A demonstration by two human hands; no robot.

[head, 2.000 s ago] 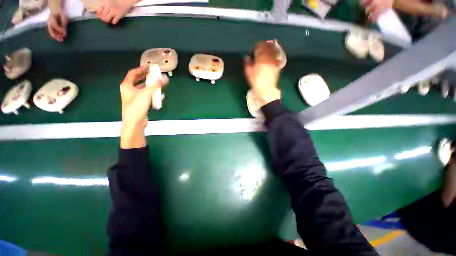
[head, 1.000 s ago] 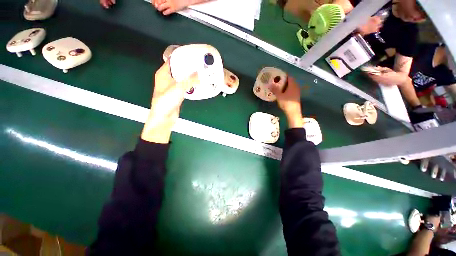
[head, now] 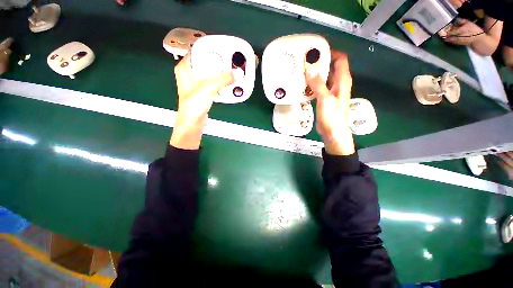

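Observation:
My left hand [head: 194,93] holds an off-white plug-in unit [head: 216,53] above the green conveyor belt, its front towards me and my thumb on the front near a button. My right hand [head: 333,107] holds a second plug-in unit [head: 284,64] beside it, also front towards me, thumb near its lower button. The two units are close together with a narrow gap between them. Both round windows are dark. The backs of both units and some fingertips are hidden.
More units lie on the conveyor belt [head: 132,73]: one behind my left hand, two near my right hand, others at far left and right. A pale side rail [head: 124,112] borders the glossy worktop [head: 247,225]. A grey post [head: 439,143] slants in at right. Another person's hand holds a box at upper right.
My right hand has lifted its unit from the belt and brought it left, next to the one in my left hand. The left unit is now held more upright. The view has turned.

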